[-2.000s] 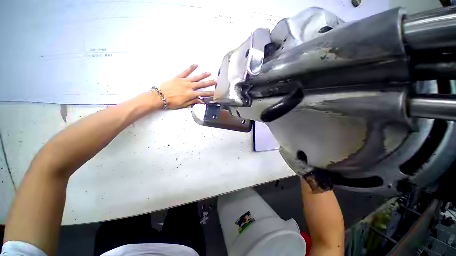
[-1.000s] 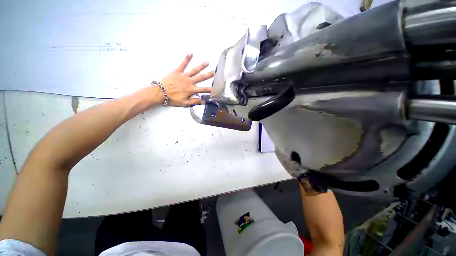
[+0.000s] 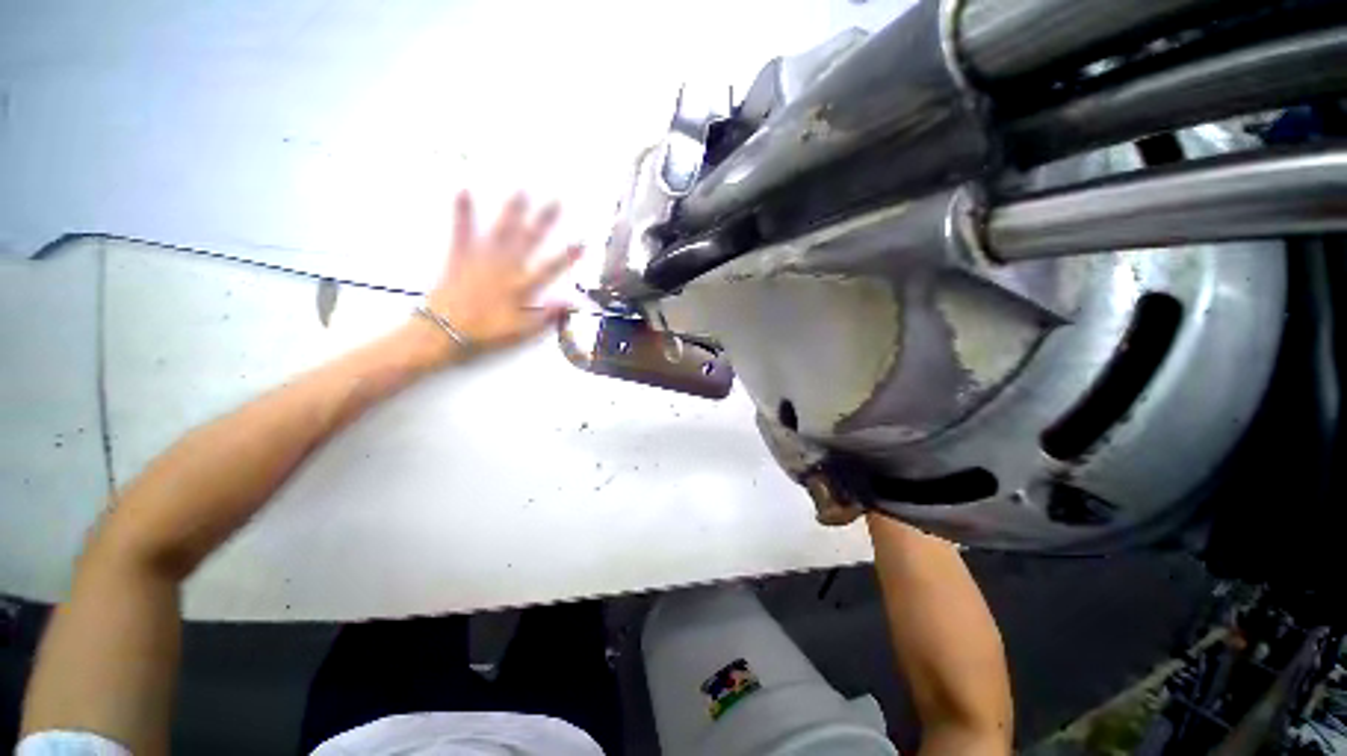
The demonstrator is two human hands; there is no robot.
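The straight knife cutting machine, with a large silver motor body and metal bars, fills the right side. Its base plate shows below the upright guard parts, at the edge of the lay. My left hand is spread, slightly blurred and empty, over the edge of the white marker paper, left of the guard. A thin dark edge line of the lay runs left from it. My right hand is mostly hidden behind the motor body at its lower side; only a small part and the forearm show, so its grip is hidden.
The pale cutting table has a joint line at left and a curved near edge. A white waste bin with a sticker stands on the dark floor below that edge. Dark cluttered items lie at the lower right.
The machine appears further left and turned in view. My left hand has shifted left, off the guard. The small pale sheet beside the base plate no longer shows.
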